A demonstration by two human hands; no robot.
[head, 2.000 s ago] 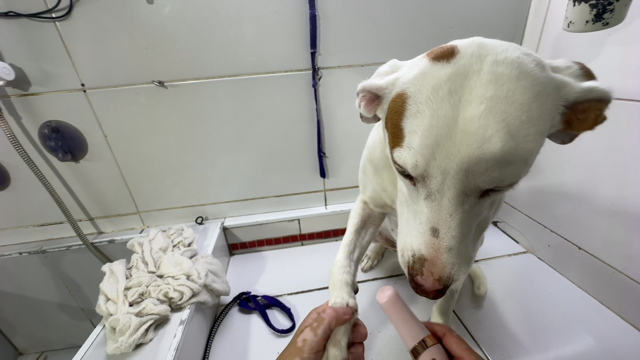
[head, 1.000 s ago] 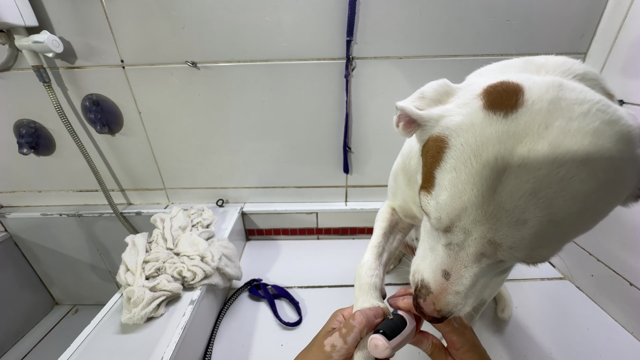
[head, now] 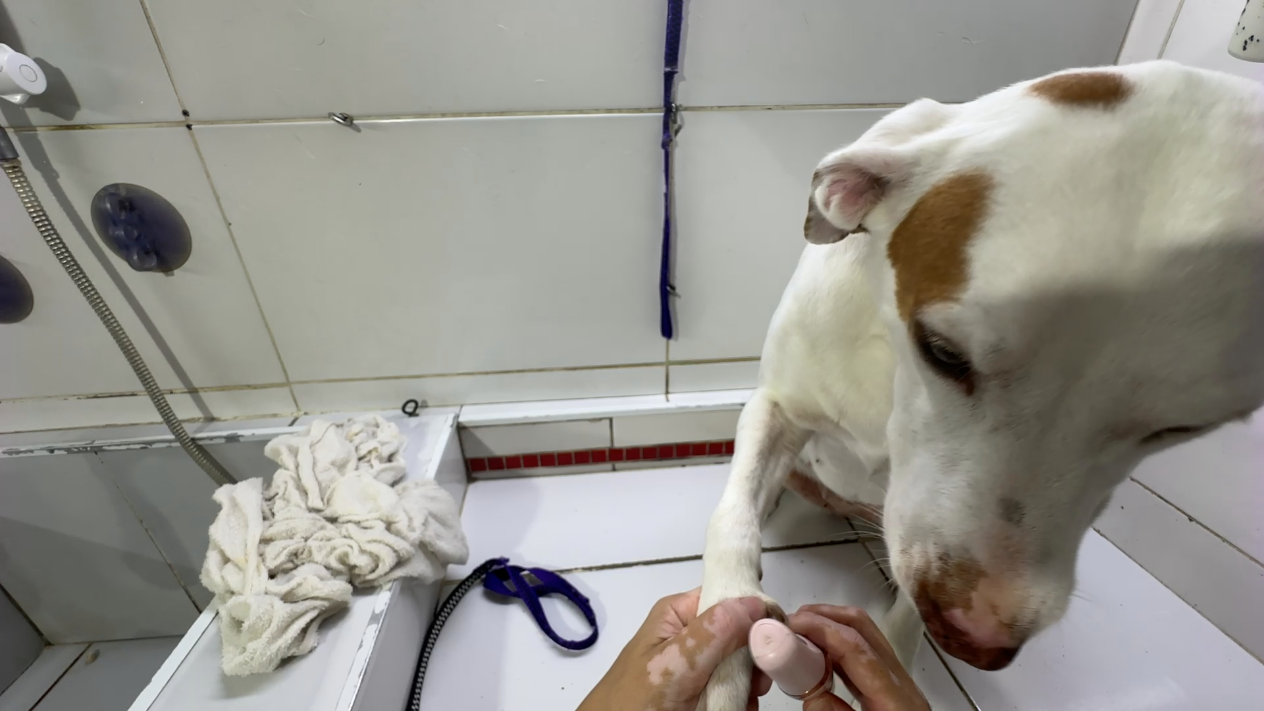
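A white dog [head: 1047,326] with brown patches sits at the right, its head lowered over the hands. My left hand [head: 686,652] grips the dog's outstretched front leg [head: 736,533] near the paw, at the bottom middle. Just right of it, my right hand [head: 859,652] holds a pink cylindrical grooming tool [head: 785,654], which looks like a nail grinder; its rounded end is close to the paw. The fingers of both hands nearly meet around the paw. The paw's tip is largely hidden by the fingers.
A crumpled white towel [head: 336,533] lies on the tub's ledge [head: 400,642] at left. Beside it is a blue looped leash [head: 553,602] on the white tiled surface. A blue strap [head: 670,197] hangs on the wall; a metal shower hose [head: 99,296] runs down at left.
The tool's dark end showed one second ago; now its pink rounded end faces the camera. The dog's muzzle has moved from above my right hand to the right, away from the fingers.
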